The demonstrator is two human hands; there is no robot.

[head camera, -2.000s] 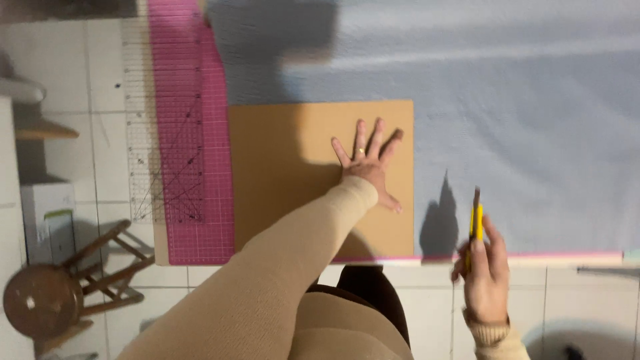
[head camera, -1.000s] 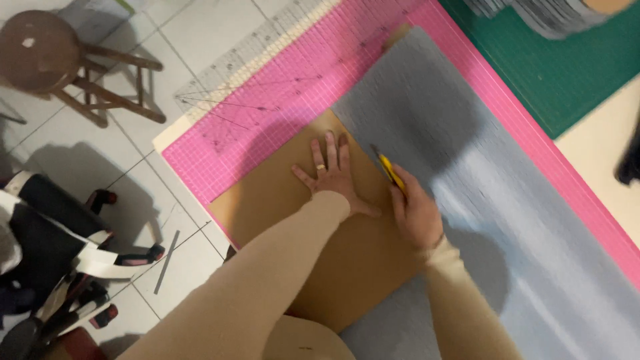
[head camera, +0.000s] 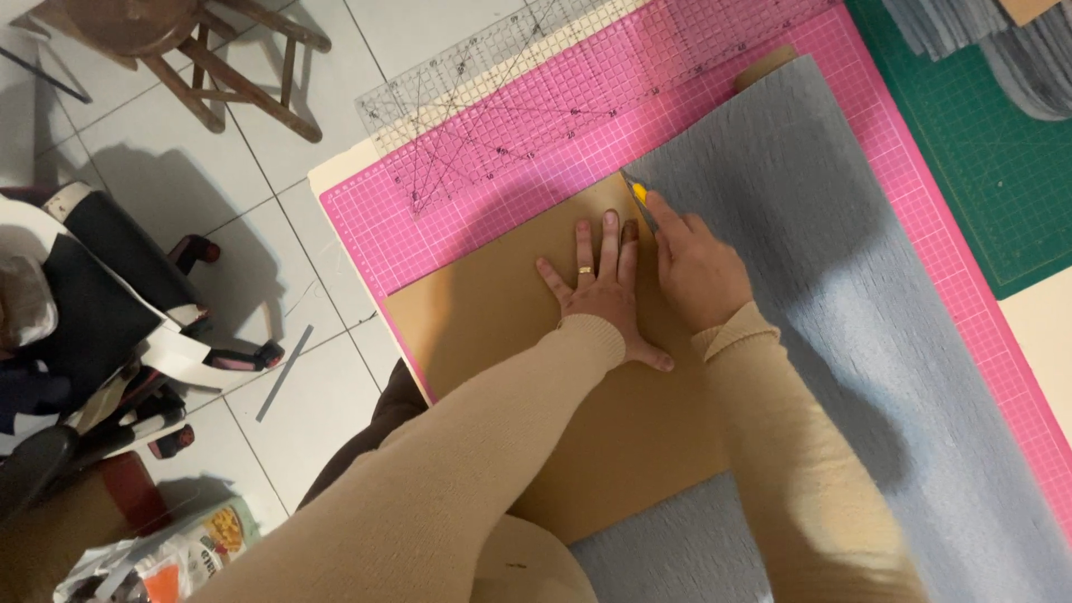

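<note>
My left hand (head camera: 603, 289) lies flat with spread fingers on a brown cardboard rectangle (head camera: 502, 310), a ring on one finger. The cardboard rests on blue-grey sheet material (head camera: 779, 193) over a pink gridded cutting mat (head camera: 360, 218). My right hand (head camera: 699, 268) grips a yellow utility knife (head camera: 640, 193), its blade tip at the cardboard's upper corner, beside the sheet. Most of the knife's handle is hidden by my fingers.
A clear gridded ruler (head camera: 469, 100) lies across the mat's upper left edge. A green cutting mat (head camera: 963, 167) with stacked grey pieces (head camera: 1026, 63) is at the upper right. A wooden stool (head camera: 243, 79) and rolls of material (head camera: 126, 251) stand on the tiled floor at left.
My right hand, holding the knife, has moved from beyond the cardboard's side to its edge and then up to its upper corner. My left hand stays spread on the cardboard. The view has turned.
</note>
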